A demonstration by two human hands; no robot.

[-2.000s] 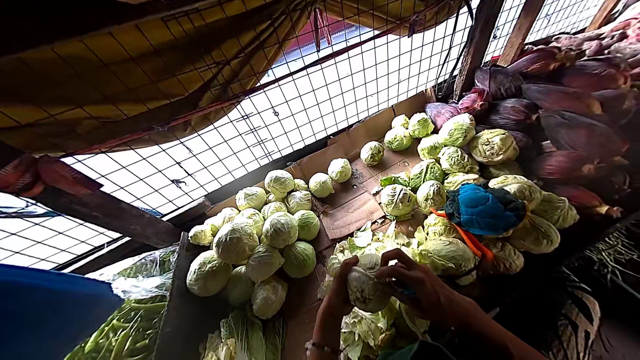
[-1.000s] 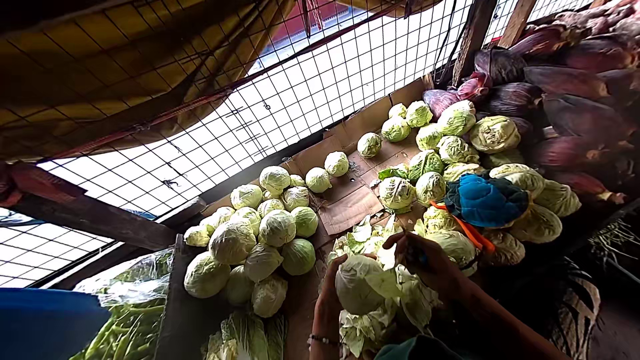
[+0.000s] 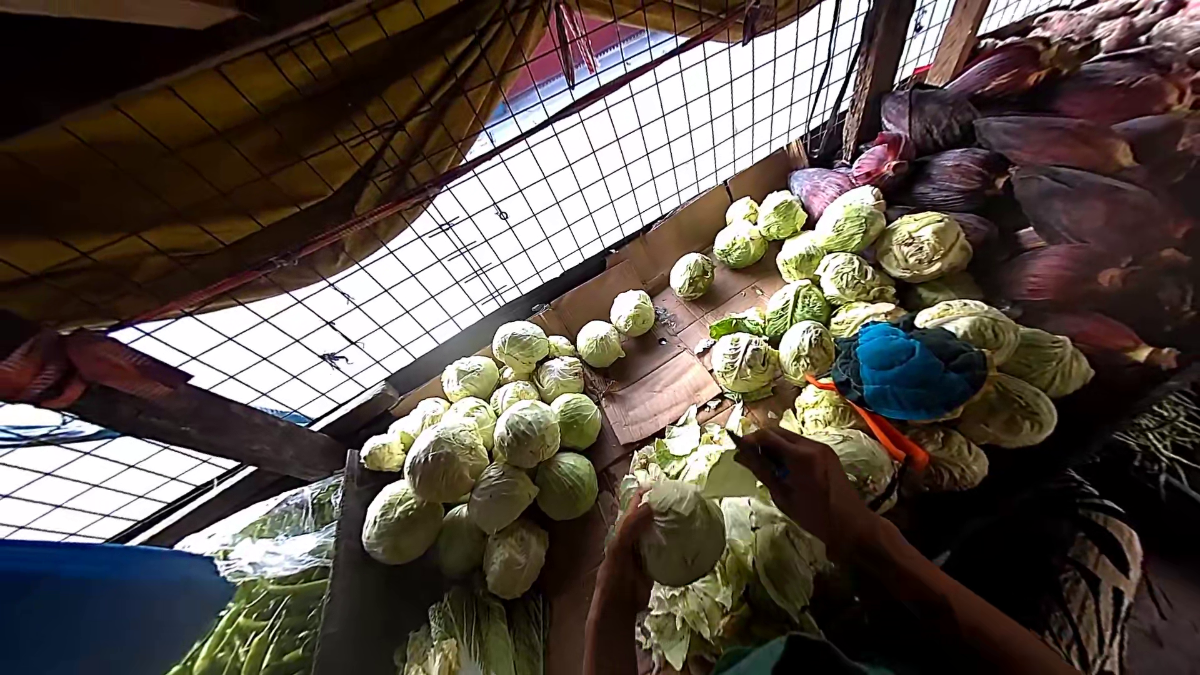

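My left hand point(image 3: 630, 530) is around the left side of a pale green cabbage point(image 3: 682, 532). My right hand point(image 3: 797, 478), to the upper right of it, has a small dark tool between its fingers, perhaps a knife, whose shape is mostly hidden. A loose cabbage leaf point(image 3: 729, 476) hangs at the right fingertips, against the cabbage's upper right. Under and around both hands lies a heap of cabbage leaves point(image 3: 689, 614). A pile of smooth cabbages point(image 3: 527, 433) sits to the left, and rougher cabbages point(image 3: 848, 278) lie to the right.
A blue cloth bundle point(image 3: 909, 370) with an orange strap point(image 3: 886, 429) rests on the right cabbages. Banana blossoms point(image 3: 1059, 141) are piled beyond. Cardboard point(image 3: 661, 394) lines the stand beside a wire mesh point(image 3: 562, 178). Green pods point(image 3: 267, 623) and a blue container point(image 3: 103, 609) are at left.
My right hand has shifted in front of the cabbage's upper right side, and a leaf now hangs by its fingers. The cabbage has stayed in my left hand, turned somewhat.
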